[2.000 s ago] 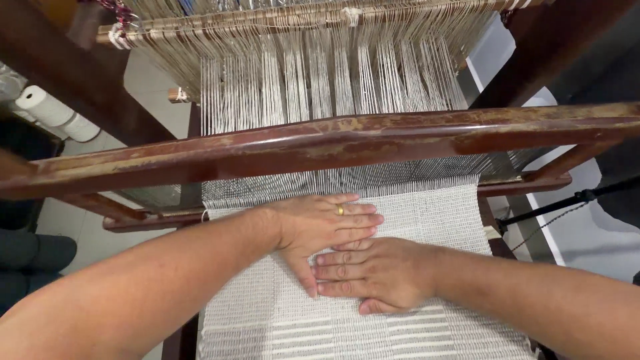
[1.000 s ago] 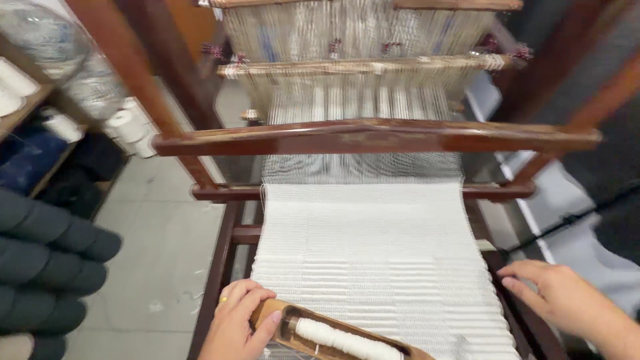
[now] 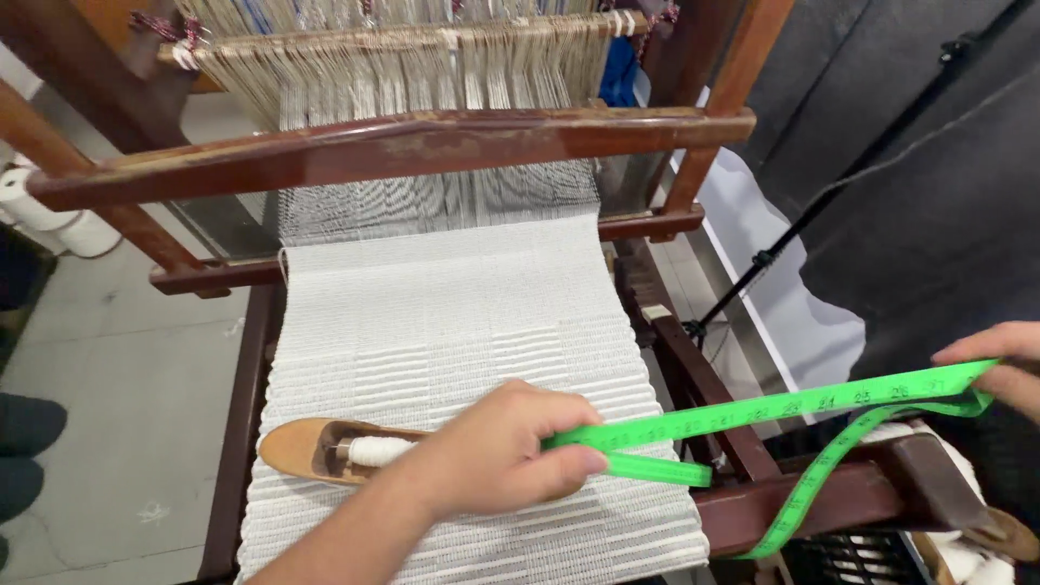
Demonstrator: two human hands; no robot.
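My left hand (image 3: 528,447) pinches a green measuring tape (image 3: 756,410) between thumb and fingers, above the white woven cloth (image 3: 439,284). At the right edge my right hand (image 3: 995,366) grips the same tape, which is stretched between the hands; a loop of it hangs down over the loom's front beam. A wooden boat shuttle (image 3: 301,448) with a bobbin of white yarn (image 3: 378,451) lies on the cloth, its right part hidden behind my left hand and forearm.
The loom's wooden beater (image 3: 390,154) crosses beyond the cloth, with warp threads (image 3: 439,199) running behind it. A black stand pole (image 3: 796,227) rises at the right near a dark cloth. White yarn cones (image 3: 85,231) stand at the left. Another shuttle (image 3: 1007,532) lies at the lower right.
Both hands lay on the cloth two seconds ago; one second ago my left hand was on the shuttle and my right hand was empty. Now the tape is stretched between them.
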